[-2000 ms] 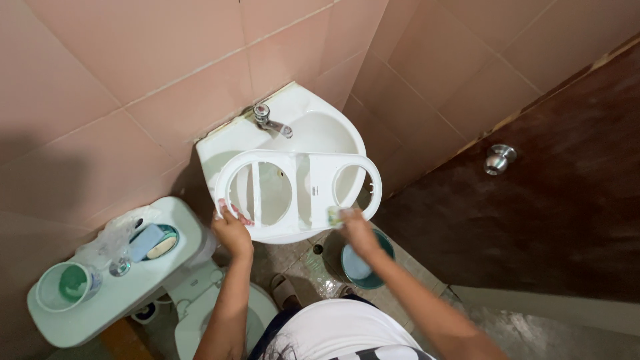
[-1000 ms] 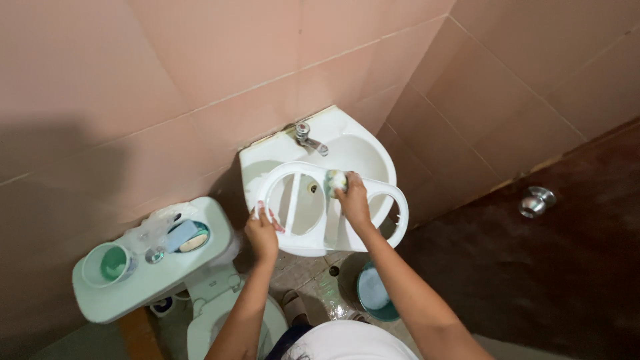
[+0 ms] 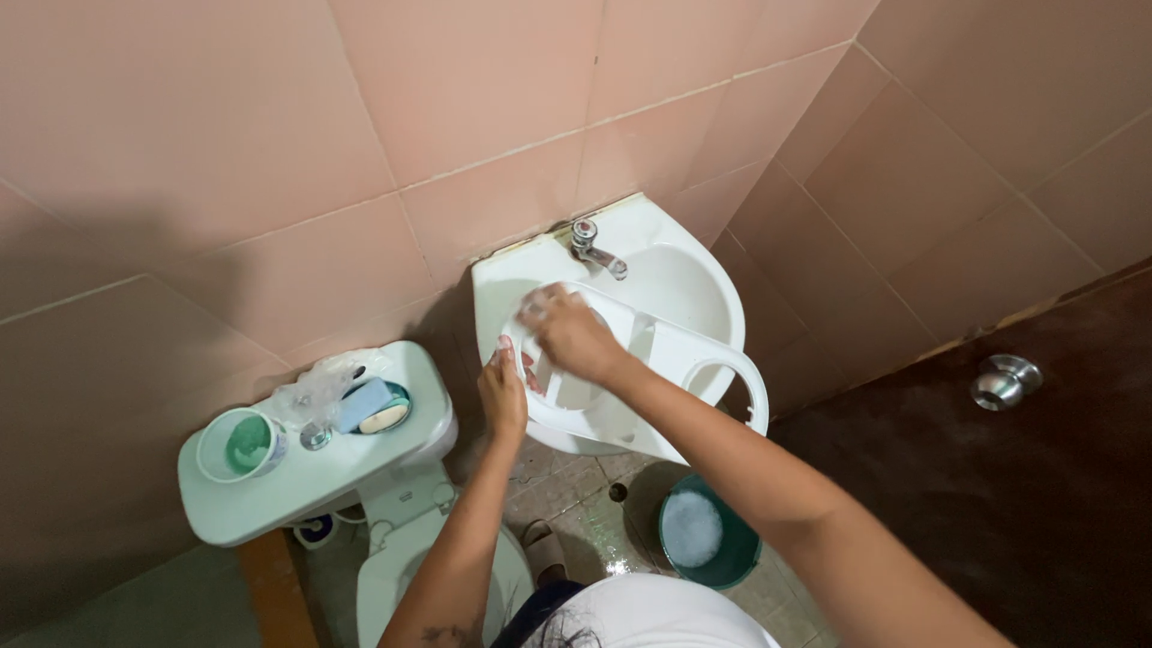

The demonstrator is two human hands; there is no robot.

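A white plastic frame with round openings (image 3: 670, 351) lies tilted over the white washbasin (image 3: 688, 283). My left hand (image 3: 506, 387) grips its left edge, thumb on the near rim and fingertips showing through the opening. My right hand (image 3: 571, 333) is blurred on the frame's upper left part; whatever is in its fingers is hidden at this moment. Just behind the frame stands the chrome faucet (image 3: 598, 250), and no running water can be made out.
On the toilet tank lid (image 3: 337, 481) stand a clear tub with green contents (image 3: 245, 444), a plastic bag (image 3: 315, 396) and a soap dish with a blue sponge (image 3: 364, 402). A green bucket of suds (image 3: 711, 531) sits on the floor. The dark door has a round knob (image 3: 1006, 382).
My right hand has moved from the frame's right part to its left end, near my left hand. The sponge seen in it one second ago is no longer visible. My left hand still holds the left edge.
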